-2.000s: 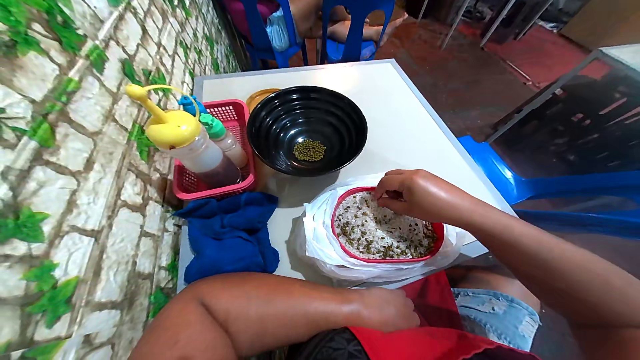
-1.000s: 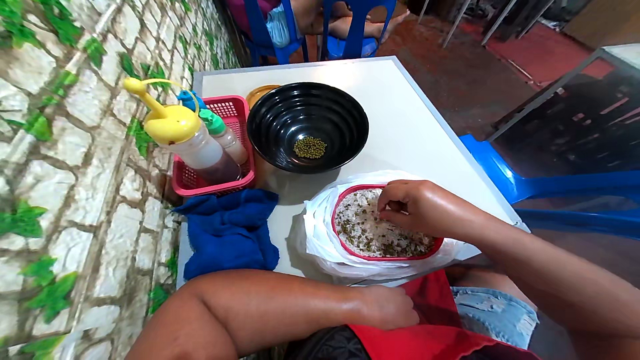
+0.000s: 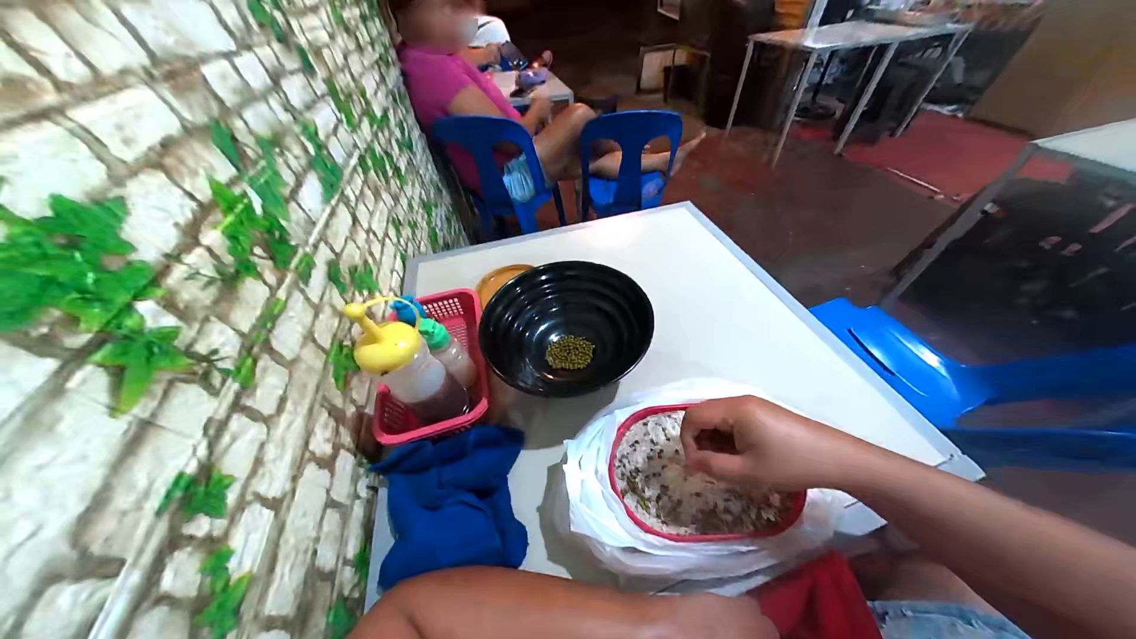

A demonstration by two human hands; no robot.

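My right hand (image 3: 732, 439) is over a red-rimmed oval container (image 3: 670, 534) that stands in a white plastic bag (image 3: 590, 524). The container holds white rice-like grains mixed with green beans (image 3: 657, 470). Its thumb and fingertips are bent together over the mix; whether something is pinched between them cannot be told. My left hand (image 3: 710, 614) lies at the bottom edge beside a red cloth (image 3: 821, 599), its fingers mostly out of sight. Beyond the container, a black ridged bowl (image 3: 612, 306) holds a small heap of green mung beans (image 3: 570, 352).
A pink basket (image 3: 430, 433) with squeeze bottles (image 3: 417, 373) stands left of the bowl, by the brick-patterned wall (image 3: 204, 399). A blue cloth (image 3: 453, 506) lies before it. Blue plastic chairs (image 3: 896, 355) stand at the right and beyond the table (image 3: 701, 266). A person sits at the far end.
The view has tipped up, showing more of the seated person and the room. My right hand stays over the container, with its fingers bent.
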